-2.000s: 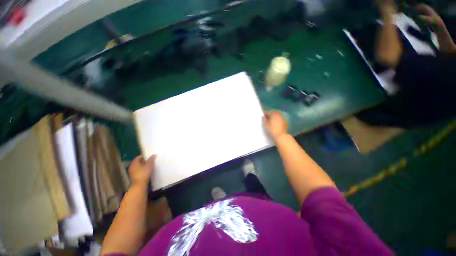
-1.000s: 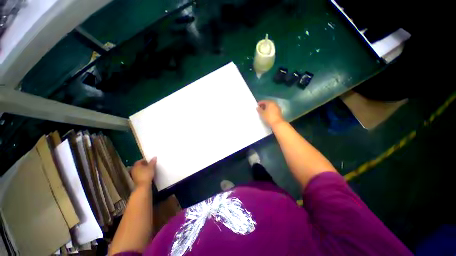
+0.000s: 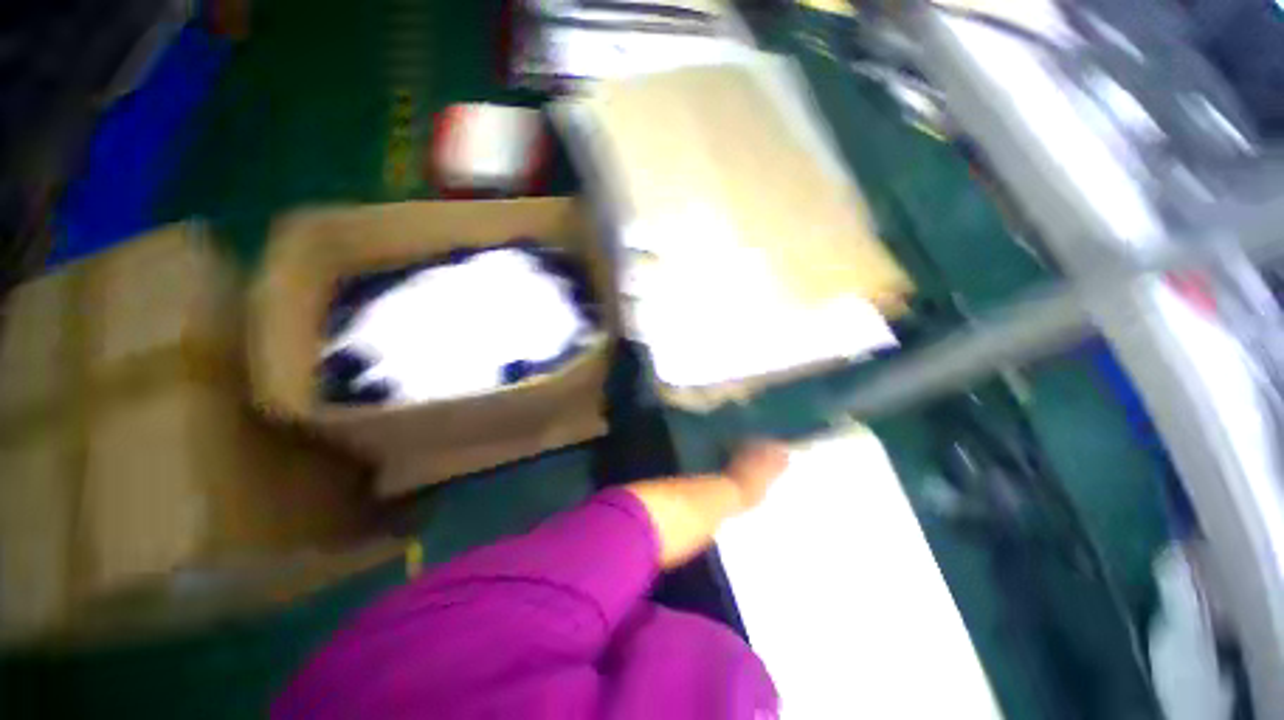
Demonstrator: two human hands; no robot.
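The white-faced board (image 3: 852, 577) lies on the green bench at the lower right, cut off by the bottom edge of the picture. My left hand (image 3: 756, 471) is at the board's near-left corner with its fingers on the edge; the view is blurred. My right hand is out of the picture. An open brown carton (image 3: 493, 439) stands to the left, with black plastic parts (image 3: 345, 377) inside around a bright white sheet (image 3: 458, 326).
A closed, taped carton (image 3: 155, 422) stands left of the open one. A stack of tan and white boards (image 3: 732, 169) lies beyond my left hand. A red stool with a white top (image 3: 489, 145) is behind the open carton. A pale post (image 3: 986, 342) and raised white shelf (image 3: 1049, 155) are at right.
The view has swung left, bringing both cartons and the stool into sight. My right hand, the bottle and the set-aside black parts have left the picture. My left hand remains at the board's edge.
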